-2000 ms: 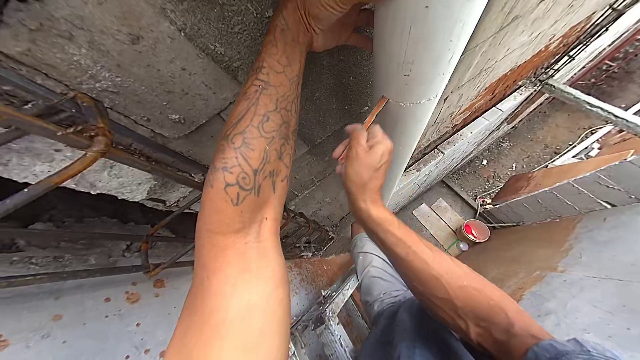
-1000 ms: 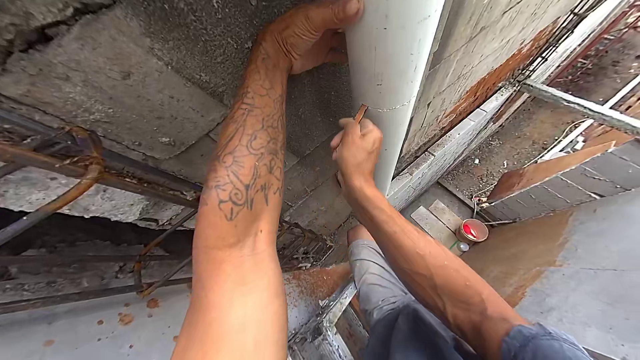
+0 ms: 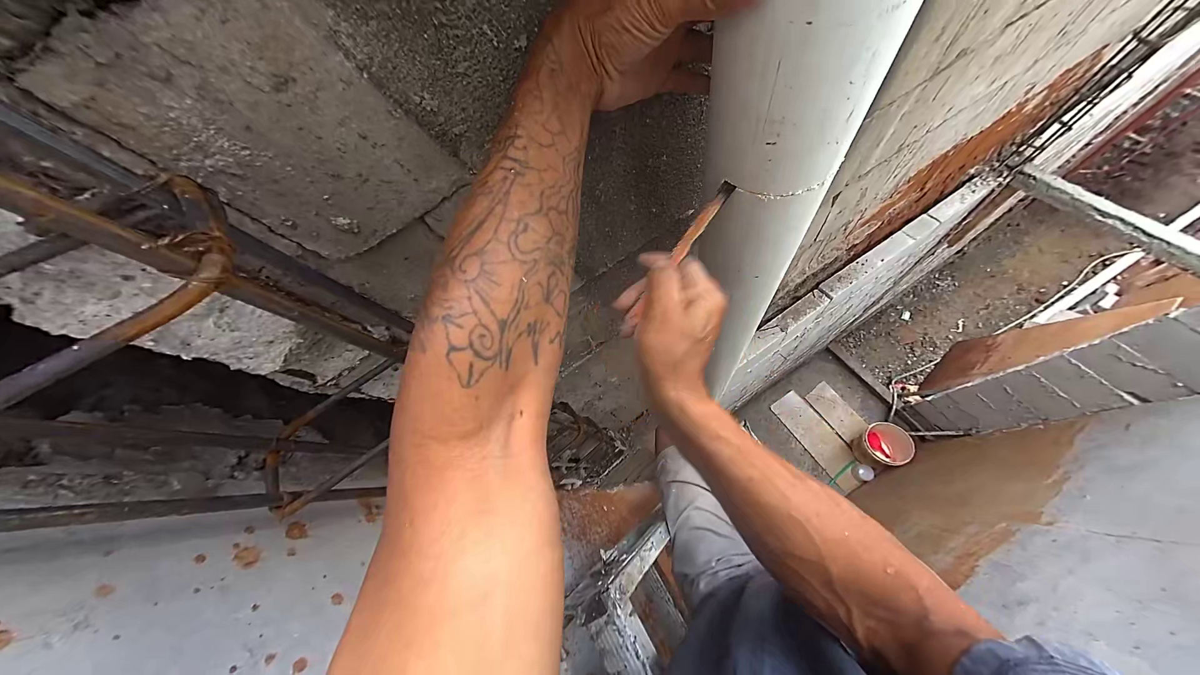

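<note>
A white plastic pipe (image 3: 778, 103) runs from the top centre down behind my right hand, with a thin rough line partly around it. My left hand (image 3: 647, 47) is at the pipe's upper left side, its fingers spread against or just behind it; the top of the hand is cut off by the frame. Below it my right hand (image 3: 680, 314) grips a narrow, rusty brown blade or strip (image 3: 701, 223), whose dark tip meets the pipe at the left end of the line. What the far end of the strip looks like is hidden in my fist.
Rusty tied rebar (image 3: 112, 230) crosses the left side beside rough concrete (image 3: 234, 122). A paint-spattered ladder (image 3: 619, 600) stands under me. Far below lie boards (image 3: 811, 436) and a bucket (image 3: 889, 444) with something red inside. A block wall (image 3: 947, 122) rises at right.
More of the brown strip shows out of my right fist than one second ago. My left hand stays at the pipe. The view has shifted slightly.
</note>
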